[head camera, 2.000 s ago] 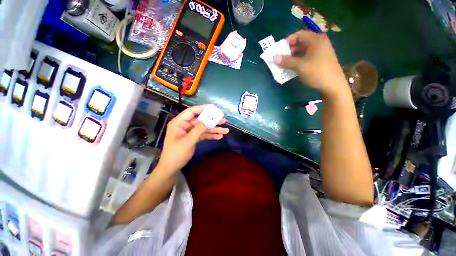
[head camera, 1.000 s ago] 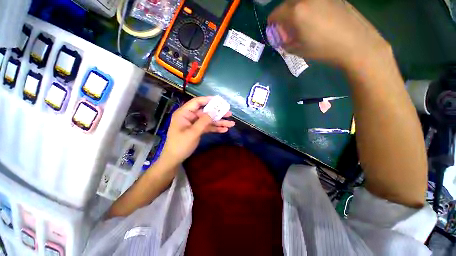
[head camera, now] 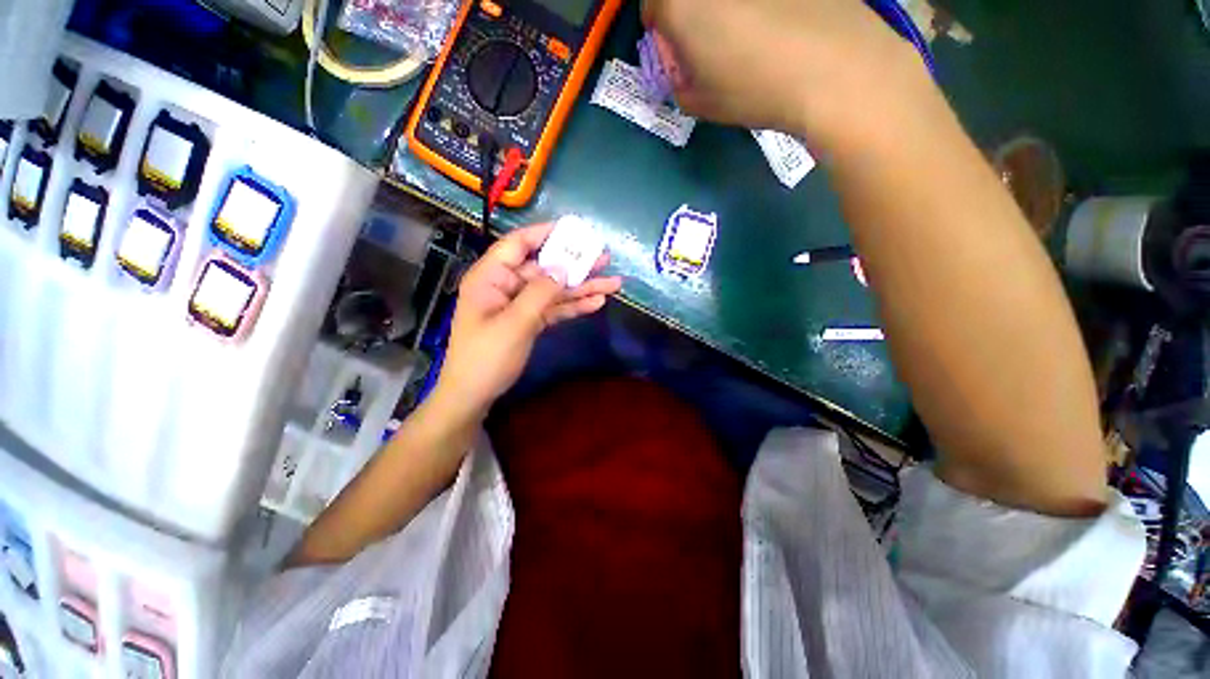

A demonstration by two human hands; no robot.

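My left hand holds a small white rounded square, perhaps a watch back cover, between thumb and fingers above the bench edge. My right hand is at the top of the view, its fingers around a small purple piece above the white label strip. A square watch case with a pale screen and bluish-purple rim lies on the green mat. One printed white label lies beside the multimeter. Another label lies below my right wrist.
The orange multimeter with a red lead stands left of my right hand. A foam tray holds rows of watches at the left. Tweezers lie partly under my right forearm. A brownish dish is beyond it.
My right hand first moved off the white labels, then took the purple piece, and now has shifted left with it. My left hand still holds the white square, slightly higher.
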